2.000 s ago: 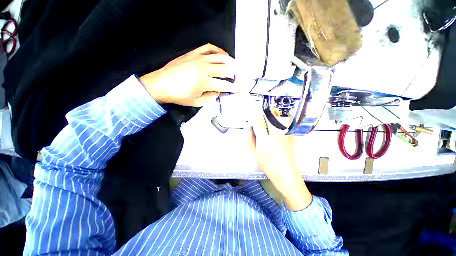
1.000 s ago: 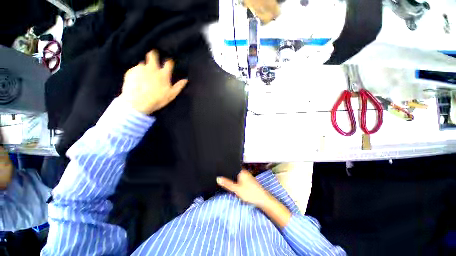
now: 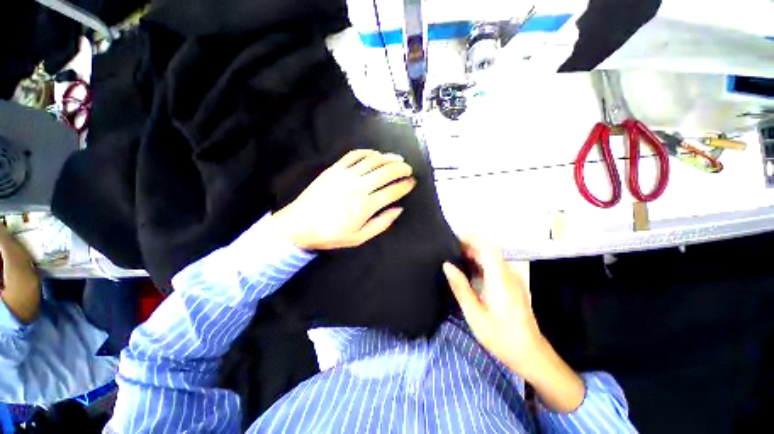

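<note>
The large black garment piece [image 3: 229, 153] lies over the table left of and up to the needle area and hangs over my lap. The sewing machine head [image 3: 458, 38] is at the top, with the needle and presser foot [image 3: 415, 97] at the cloth's upper right edge. My left hand [image 3: 361, 199] lies flat on the cloth below the needle, fingers a little apart, holding nothing. My right hand [image 3: 492, 297] holds the cloth's right edge at the table's front edge, thumb on top and fingers partly hidden.
Red-handled scissors [image 3: 622, 161] lie right of the machine, beside thread snips [image 3: 700, 157]. A brown tape patch [image 3: 641, 216] is at the table's front edge. A dark cloth piece [image 3: 609, 34] hangs at the head's right. Another person's arm [image 3: 19, 280] shows at the far left.
My left hand has moved right and down onto the cloth near its right edge. My right hand has moved right and up, to the edge. The view has shifted slightly.
</note>
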